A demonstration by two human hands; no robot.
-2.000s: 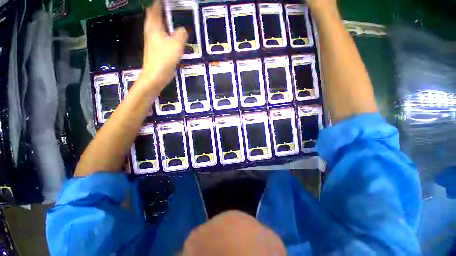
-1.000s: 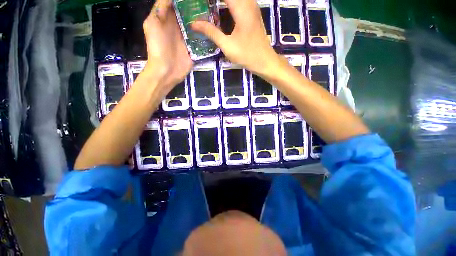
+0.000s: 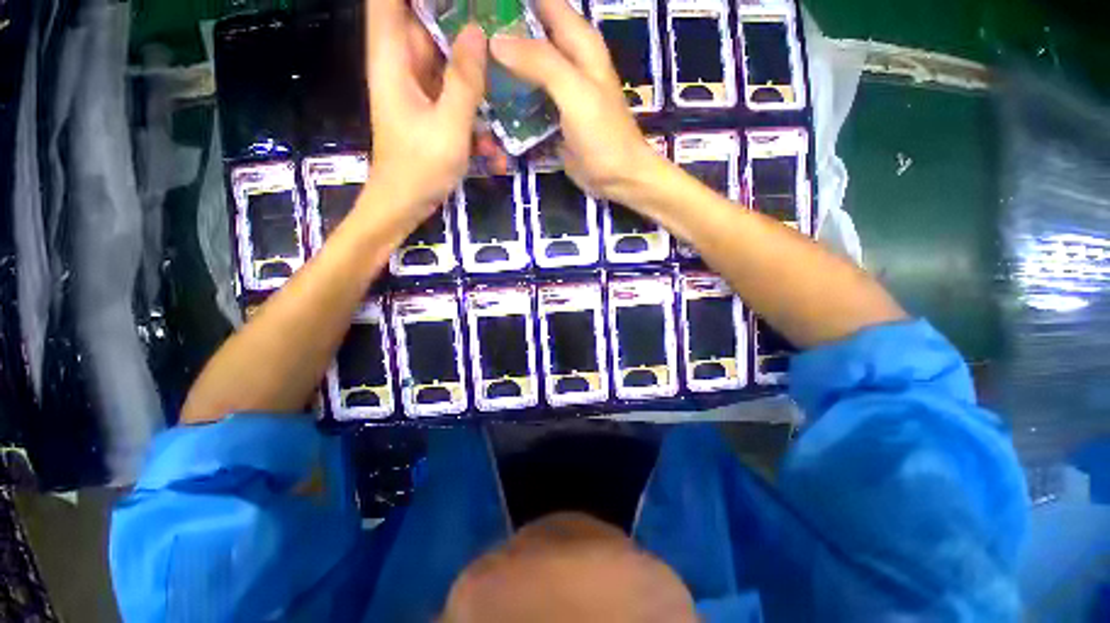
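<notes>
A phone unit is held between both hands near the top edge, its back towards me. It shows green at the top and silver-grey lower down, and is tilted. My left hand grips its left side, thumb on the back. My right hand grips its right side, thumb also on the back. The unit's top end is cut off by the picture's edge. Below lies a black tray with rows of white front housings, dark windows up. My forearms cover some of them.
Whitish film and dark glossy trays lie at left. Clear crinkled plastic lies at right on the green surface. A whitish liner edge sticks out at the tray's right side.
Two seconds ago my left hand held a unit window side up and my right hand was at the tray's far right corner. Now both hands hold a unit back side up, both thumbs on it.
</notes>
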